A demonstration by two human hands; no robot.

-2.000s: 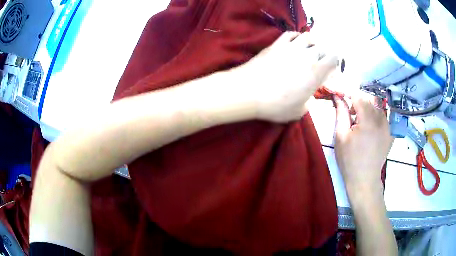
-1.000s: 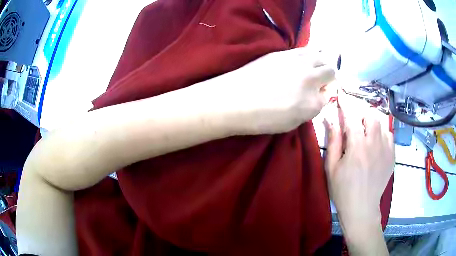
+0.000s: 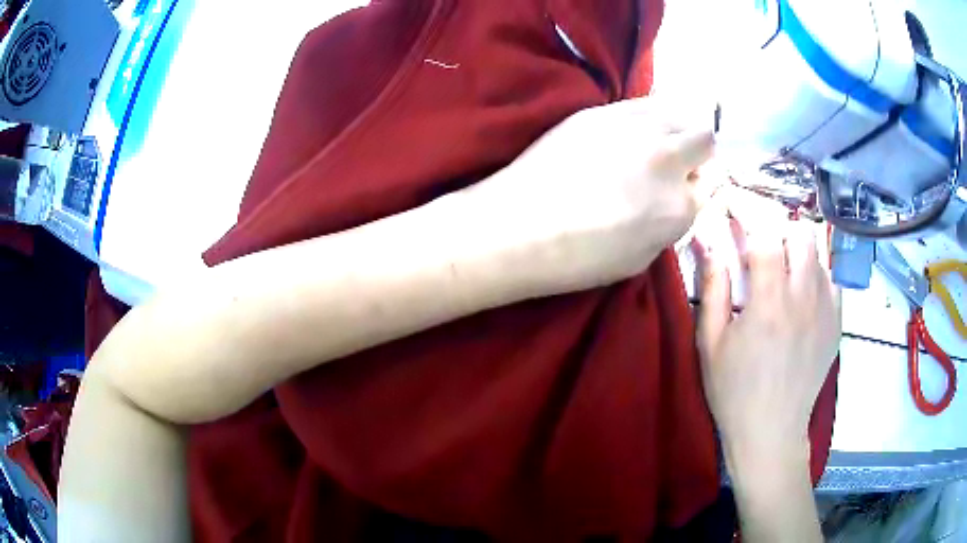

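Observation:
The dark red garment (image 3: pixel 509 392) lies over the white table and hangs toward my lap. My left hand (image 3: pixel 647 186) has its fingers curled at the garment's right edge, close to the needle area; glare hides what is between its fingertips. My right hand (image 3: pixel 769 286) lies palm down right of it, fingers spread and pointing at the presser foot area. The sewing machine head (image 3: pixel 838 95), white with blue stripes, stands at the upper right. Its metal needle parts (image 3: pixel 785 180) are just beyond my right fingertips. The needle itself is lost in the glare.
Scissors with a red handle loop (image 3: pixel 931 363) and a yellow one (image 3: pixel 949 297) lie right of my right hand. The table's marked front edge (image 3: pixel 891 472) runs along the lower right. Another machine with a grey vented part (image 3: pixel 48 58) stands at the upper left.
Since two seconds ago my left hand has moved down and toward the needle. My right hand has gone from pinching red cloth to lying flatter with spread fingers. The garment's top has shifted.

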